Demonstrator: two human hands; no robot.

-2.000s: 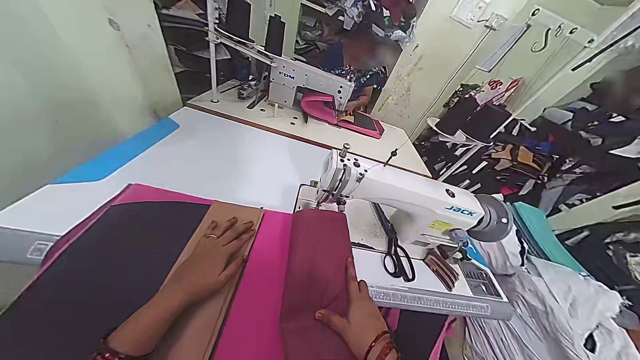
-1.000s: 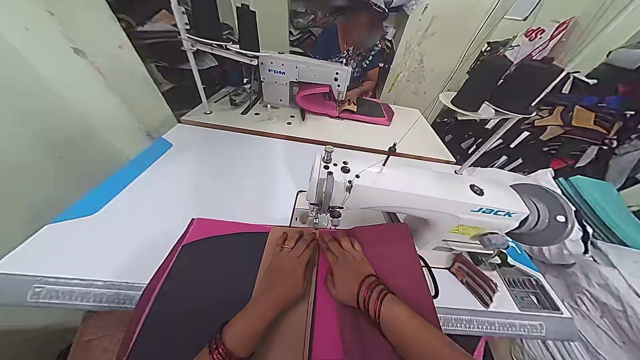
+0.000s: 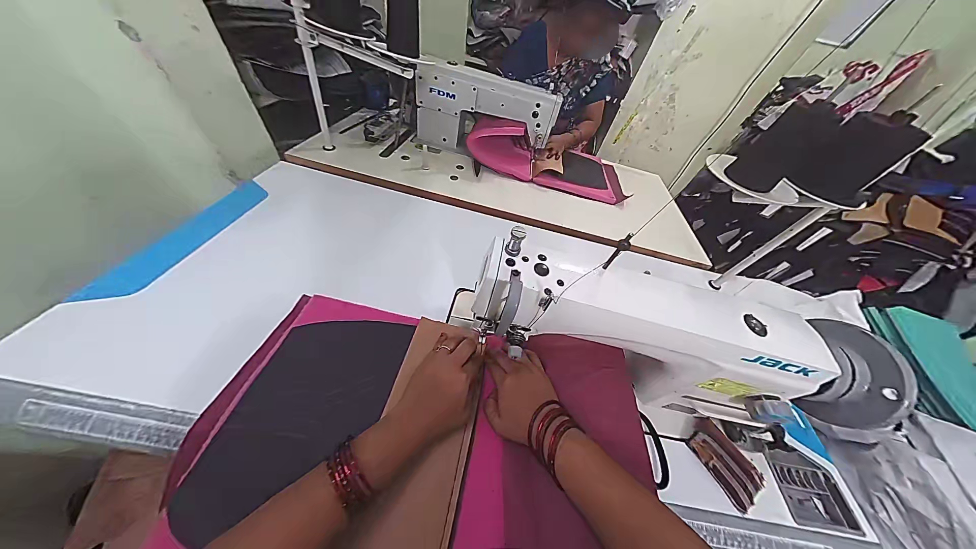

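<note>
A white Jack sewing machine (image 3: 686, 320) stands before me, its presser foot (image 3: 483, 335) over a seam between a tan strip (image 3: 419, 465) and pink fabric (image 3: 484, 488). My left hand (image 3: 442, 381) presses on the tan strip just left of the foot, fingers bent, with a ring on one finger. Close to its right, my right hand (image 3: 522, 396) lies on the pink and maroon fabric with its fingertips beside the needle area. A black panel (image 3: 297, 396) on pink cloth spreads at the left. Of the scissors, only part of a black handle (image 3: 657, 457) shows beneath the machine's arm.
Across the table (image 3: 328, 244), a co-worker (image 3: 583, 91) handles pink fabric at an FDM sewing machine (image 3: 488, 95). A thread stand with black cones (image 3: 823, 152) rises at the right. Teal folded cloth (image 3: 930, 366) and a small pile of brown strips (image 3: 728, 465) lie at the right.
Both hands have moved from lower on the fabric up beside the presser foot and close together. The fabric has shifted to the needle area, and the scissors, earlier in plain sight, are now mostly covered.
</note>
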